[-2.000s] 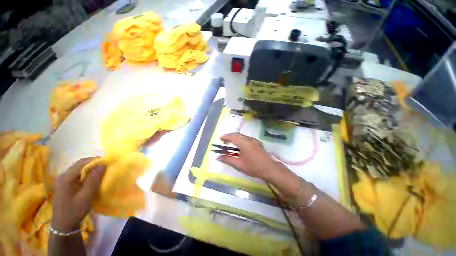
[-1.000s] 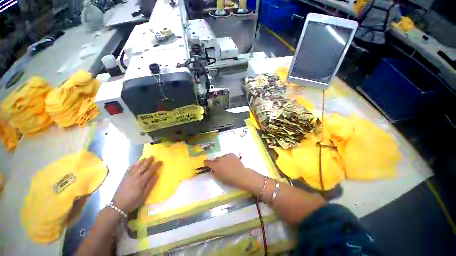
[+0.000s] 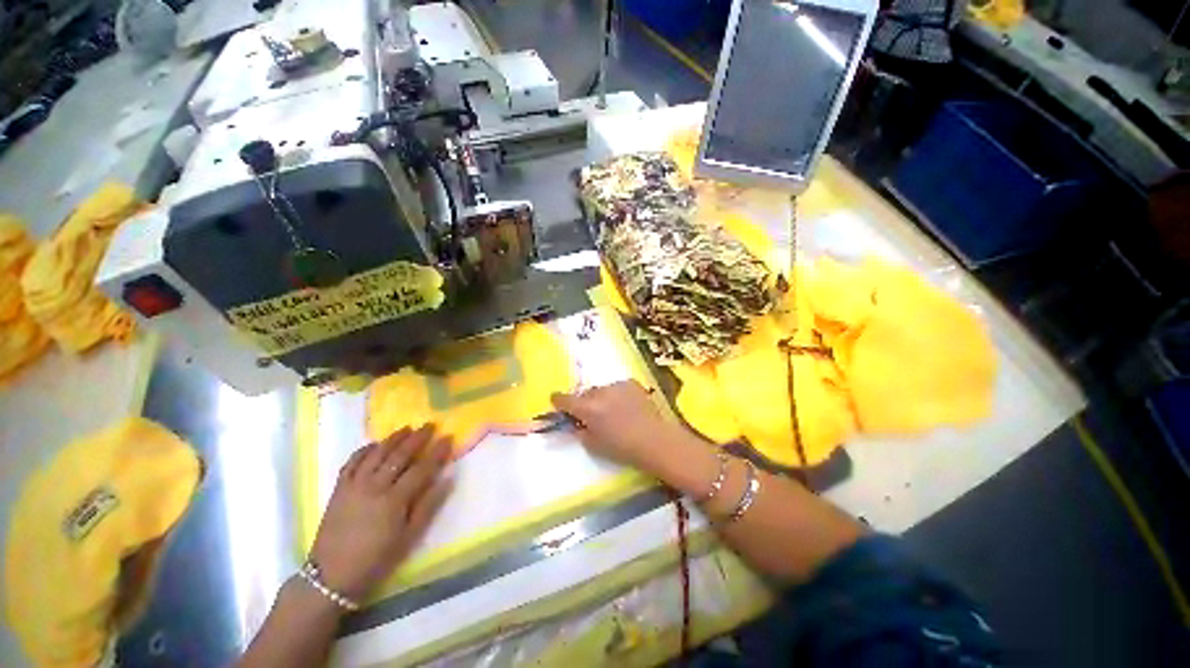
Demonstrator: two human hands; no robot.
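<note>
A plain yellow panel [image 3: 536, 369] lies spread on the white placement template [image 3: 503, 493], its lobes left and right, with the green-edged sewing window [image 3: 475, 379] over its middle. My left hand [image 3: 386, 502] rests flat at the panel's lower left edge, fingers apart. My right hand [image 3: 607, 420] is at the panel's lower right edge with the dark thread snips [image 3: 559, 422] in it, tips pointing left. A dark red cord [image 3: 683, 561] hangs below my right wrist. The sewing machine [image 3: 294, 242] stands just behind the panel.
The label stack [image 3: 679, 268] lies right of the machine on yellow pieces [image 3: 914, 346]. A tablet [image 3: 786, 91] stands behind them. The finished pile [image 3: 98, 529] is at far left, yellow bundles [image 3: 85, 281] behind it. A blue bin [image 3: 972, 183] is beyond the table.
The panel came from the left onto the template and now lies spread under the window. Both hands moved to its lower edge. The view has turned right.
</note>
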